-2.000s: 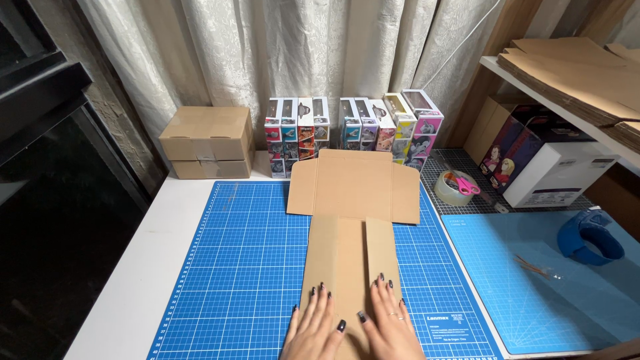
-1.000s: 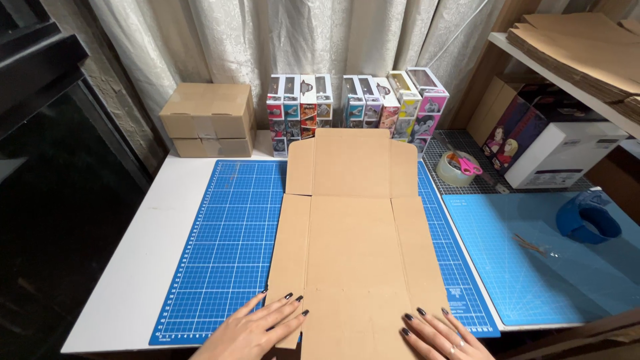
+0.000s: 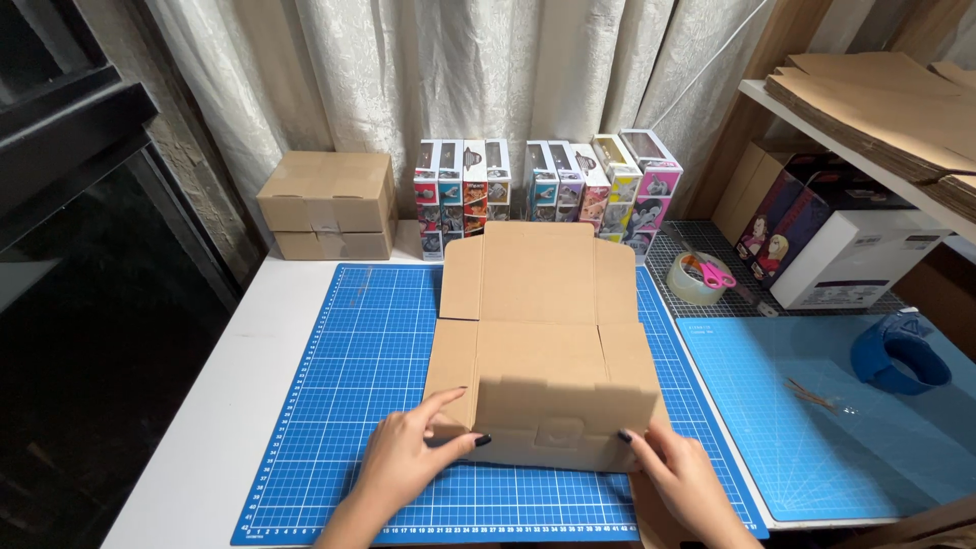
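Note:
A die-cut cardboard box blank lies on a blue cutting mat, its far panel and side flaps spread flat. Its near panel is folded up and casts a shadow over the middle panel. My left hand is at the left end of this panel, thumb at its near edge and index finger over the left side flap. At the right end, my right hand pinches the panel's edge between thumb and fingers. Whether the left fingers grip the cardboard cannot be told.
Behind the mat stand a taped cardboard box and several printed figure boxes. To the right are a clear tape roll, pink-handled scissors, a blue tape dispenser and a white box. Flat cardboard sheets lie on a shelf.
Two seconds ago my hands pressed on narrow folded side flaps; one second ago the blank lay opened flat with a hand at each side. Now its near panel is raised.

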